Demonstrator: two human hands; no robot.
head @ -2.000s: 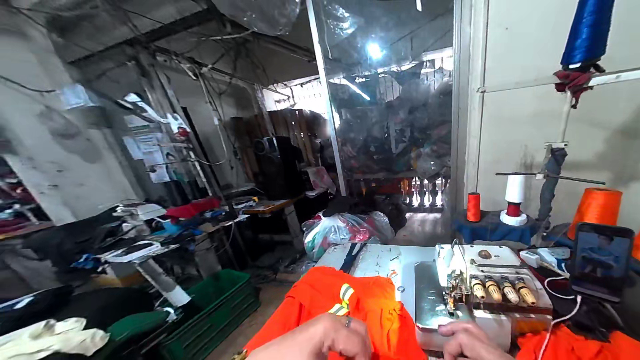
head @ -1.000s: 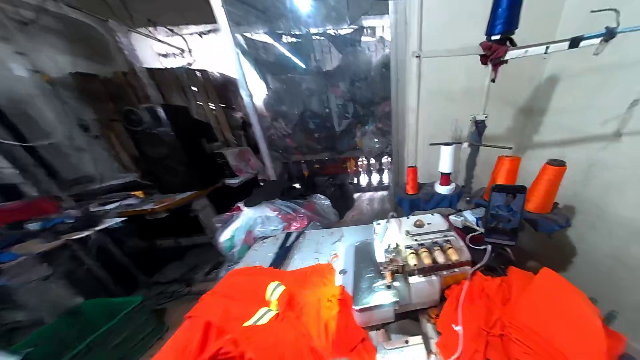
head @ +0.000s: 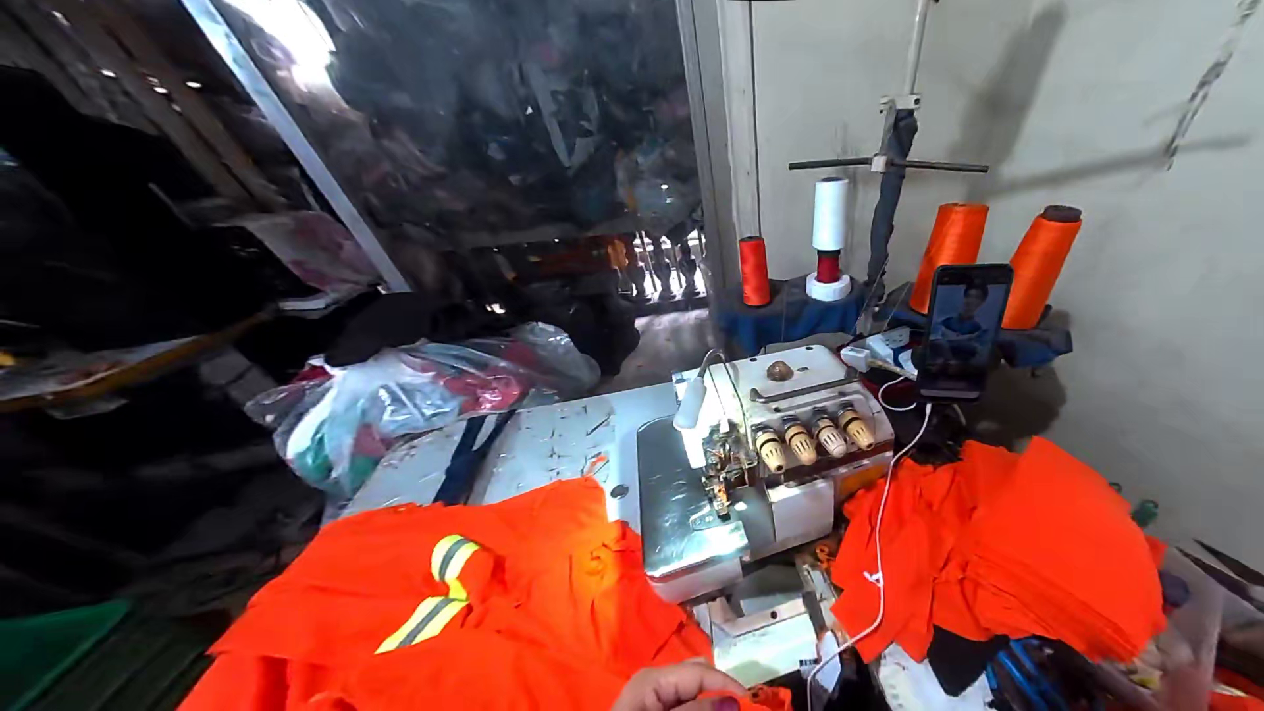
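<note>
My left hand is at the bottom edge, partly cut off, with its fingers on a small gathered piece of orange cloth. A blurred patch at the lower right looks like my right hand, beside a stack of orange cloth pieces; its fingers cannot be made out. An orange garment with yellow and silver reflective strips spreads over the table left of the overlock sewing machine.
A phone with a white cable stands behind the orange stack. Thread cones stand at the back right. Plastic bags of cloth lie at the table's far left, and a green crate is at lower left.
The view has swung to the right. Two seconds ago both hands were over the orange garment and by the machine; now one is at the bottom centre and a blurred one is at the far right.
</note>
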